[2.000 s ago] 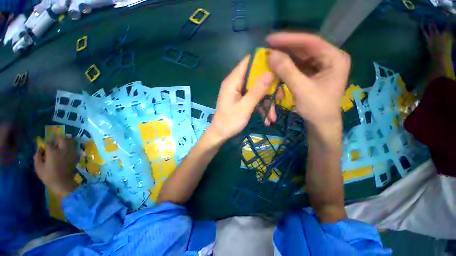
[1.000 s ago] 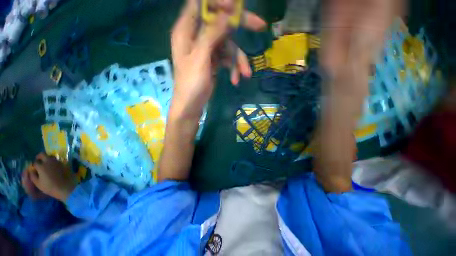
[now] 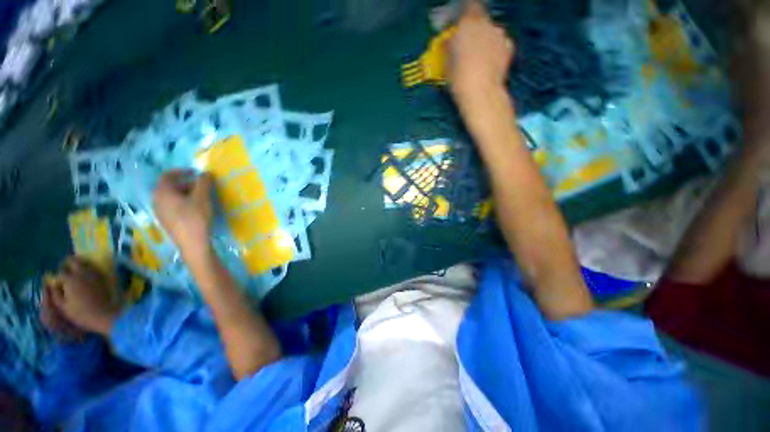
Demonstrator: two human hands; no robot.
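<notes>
My left hand (image 3: 184, 207) is over the left pile of light-blue sheets (image 3: 291, 126), fingers bent at the left edge of a strip of yellow stickers (image 3: 249, 207); whether it grips anything is unclear. My right hand (image 3: 478, 51) is at the far side, its fingers at yellow pieces (image 3: 431, 63); its fingertips are blurred and its hold cannot be told. Dark plastic housings (image 3: 422, 173) lie tangled over a yellow and light-blue sheet in front of me.
Another person's hands (image 3: 80, 295) are at the left by a yellow sheet (image 3: 90, 234). Another person's arm and dark red sleeve (image 3: 718, 316) are at the right. More light-blue sheets with yellow pieces (image 3: 591, 173) lie at the right. White parts (image 3: 34, 51) are at the far left.
My left hand has moved down and left onto the sheet pile; the yellow-bordered piece it held is no longer in it. My right hand has moved left to the yellow pieces. The camera view has shifted.
</notes>
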